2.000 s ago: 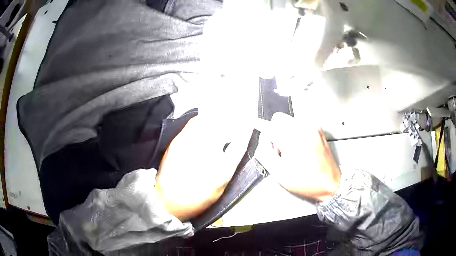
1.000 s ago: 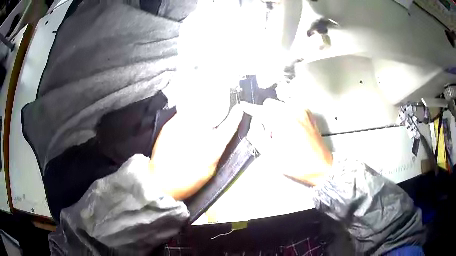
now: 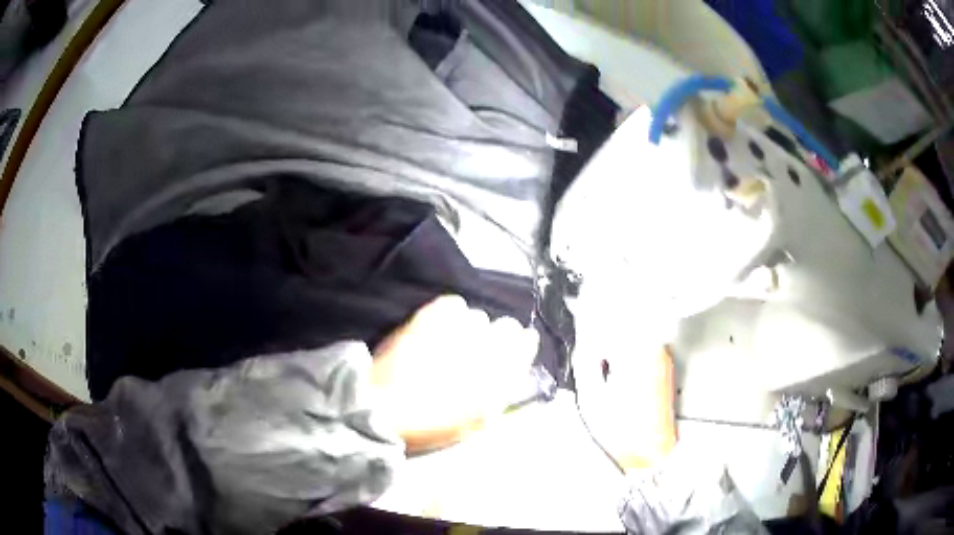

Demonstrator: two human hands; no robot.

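The dark garment with a greyer side [image 3: 314, 115] is spread over the left and middle of the table, up to the needle area. My left hand [image 3: 460, 366] is closed on the dark garment edge below the machine head, its fingers washed out by glare. My right hand [image 3: 622, 387] is just right of the cloth, below the machine head; glare hides its fingers, so I cannot tell if it holds anything. The white sewing machine head [image 3: 654, 219] stands above my right hand. The needle and presser foot are lost in glare. A small white label [image 3: 562, 142] lies on the cloth.
A blue tube [image 3: 690, 92] curves over the machine head. The machine arm [image 3: 837, 313] extends to the right. A bundle of pale strips [image 3: 790, 423] and a yellow item [image 3: 834, 475] are at the lower right. The white table [image 3: 42, 293] has a wood-coloured edge at left.
The view has shifted, showing more of the machine head and upper garment. The folded strip below my hands no longer shows. My hands are now farther apart, with the right one beside the cloth.
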